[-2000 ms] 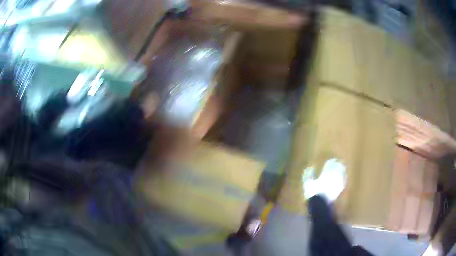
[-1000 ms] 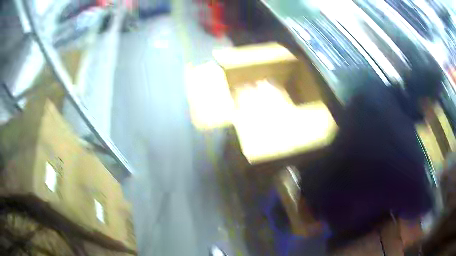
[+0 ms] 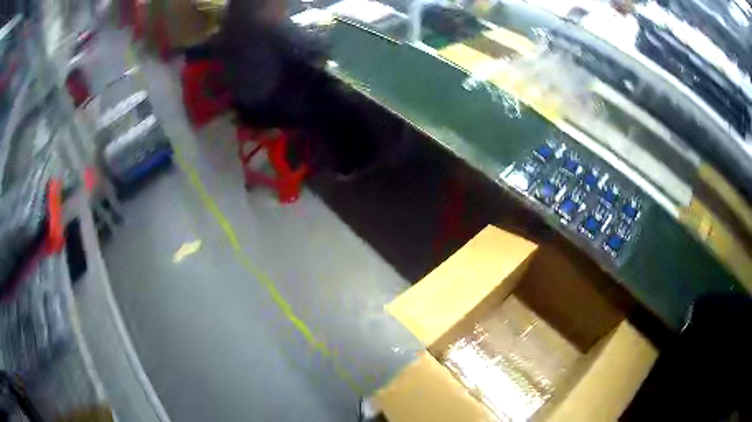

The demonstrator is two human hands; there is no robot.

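Observation:
Neither of my hands is in view. Nearest in front of me, an open carton (image 3: 462, 283) stands beside the bench with its flaps out. Shiny clear plastic (image 3: 495, 371) lies inside it. A clear blister tray (image 3: 516, 178) of keypad phones (image 3: 569, 206) lies on the green bench top (image 3: 445, 124), the phones showing blue screens in two rows. A dark shape at the lower right edge is cut off, and I cannot tell what it is.
A person in dark clothing (image 3: 289, 82) sits at the bench further along, with red stools (image 3: 284, 169) near. Cardboard (image 3: 709, 218) lines the bench's back edge. A yellow line (image 3: 272, 293) runs along the grey floor. A blue-based stack (image 3: 136, 140) stands at left.
The view has swung from brown cartons, past an open carton, to the bench and aisle. The gloved hand seen two seconds ago is out of the picture.

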